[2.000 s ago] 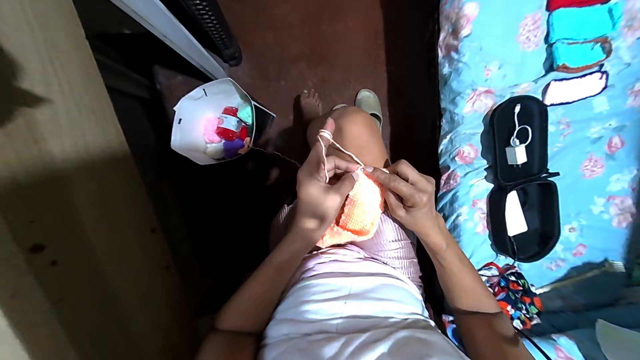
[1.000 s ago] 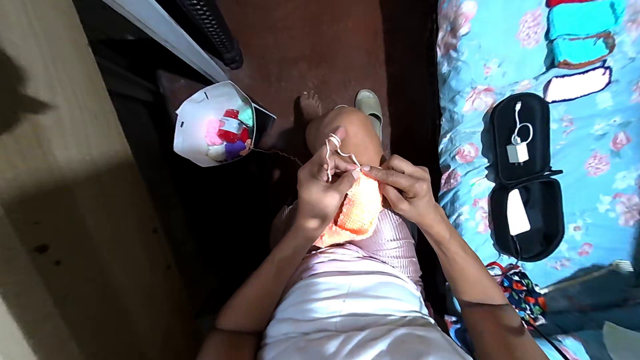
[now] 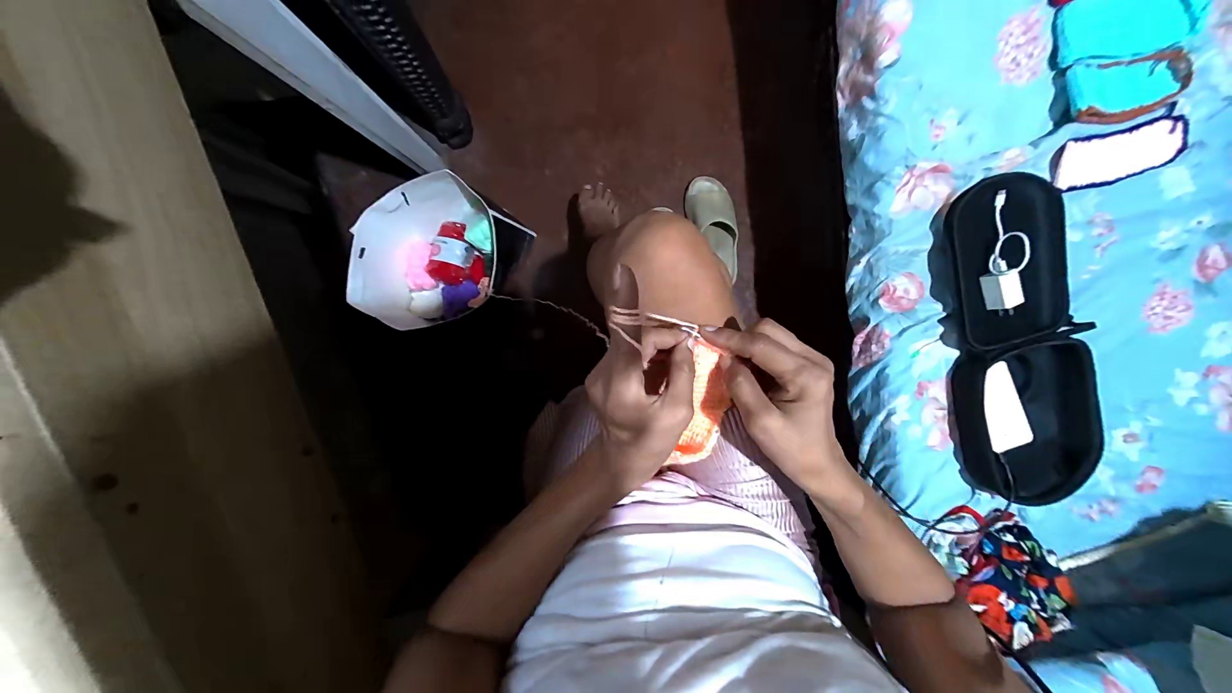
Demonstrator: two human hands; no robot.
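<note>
An orange crocheted or knitted piece [image 3: 710, 395] hangs between my hands above my lap. My left hand [image 3: 640, 390] pinches its upper edge with thumb and a finger, while pale yarn [image 3: 626, 316] loops around the raised index finger. My right hand [image 3: 784, 385] grips the same edge from the other side, fingertips close to the left ones. Whether it also holds a hook or needle cannot be told. From my left hand a thin strand runs to a white container [image 3: 380, 260] holding several balls of colored yarn [image 3: 450, 255].
On the right, a bed with a blue floral sheet [image 3: 905, 241] bears an open black case [image 3: 1025, 414] with a white charger [image 3: 1003, 289], folded turquoise pieces [image 3: 1121, 87] and a patterned cloth [image 3: 1015, 577]. A wooden surface [image 3: 221, 462] lies left; a green slipper [image 3: 710, 207] is on the floor.
The yarn loops at my left index finger have shifted and now stretch sideways toward the work. Both hands stay at the orange piece.
</note>
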